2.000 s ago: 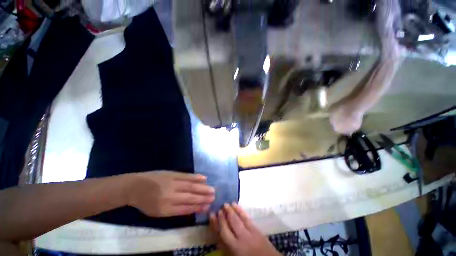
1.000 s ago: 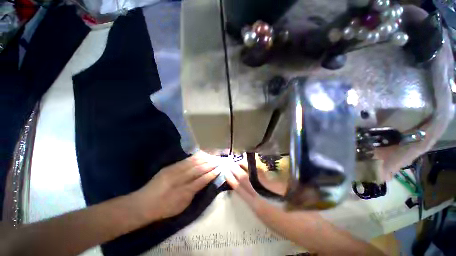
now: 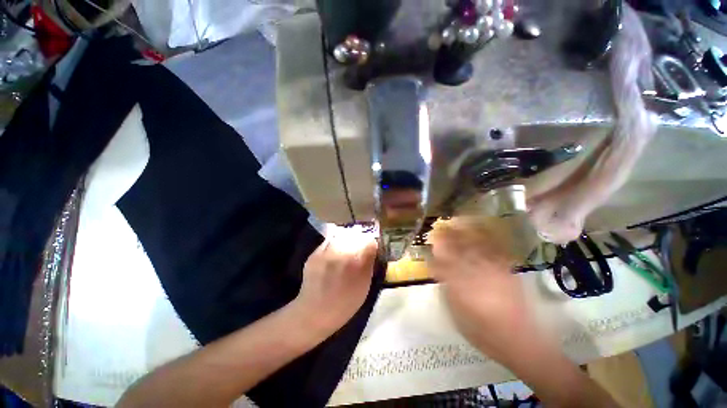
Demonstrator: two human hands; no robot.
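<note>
A black fabric panel (image 3: 215, 239) lies slanted across the table, left of and in front of the sewing machine head (image 3: 307, 151). A pale grey-blue facing (image 3: 231, 88) shows behind it along the head. My left hand (image 3: 339, 279) is curled on the panel's right edge, just beside the brightly lit needle area, and grips the cloth there. Its fingertips are lost in glare. My right hand (image 3: 478, 267) is blurred, right of the shiny metal guard (image 3: 398, 151), over the machine bed; its fingers are unclear and I see no cloth in it. The needle tip is hidden.
Black-handled scissors (image 3: 583, 267) and green snips (image 3: 644, 267) lie at the right. A pale pink thread bundle (image 3: 610, 171) hangs over the head. Pearl-head pins (image 3: 478, 28) sit on top. Dark cut pieces (image 3: 40, 191) lie at the far left. Ruler marks run along the table's front edge.
The black panel has swung so its near end points further right. My left hand has curled at the needle area. My right hand has moved off the cloth to the right. The view has shifted.
</note>
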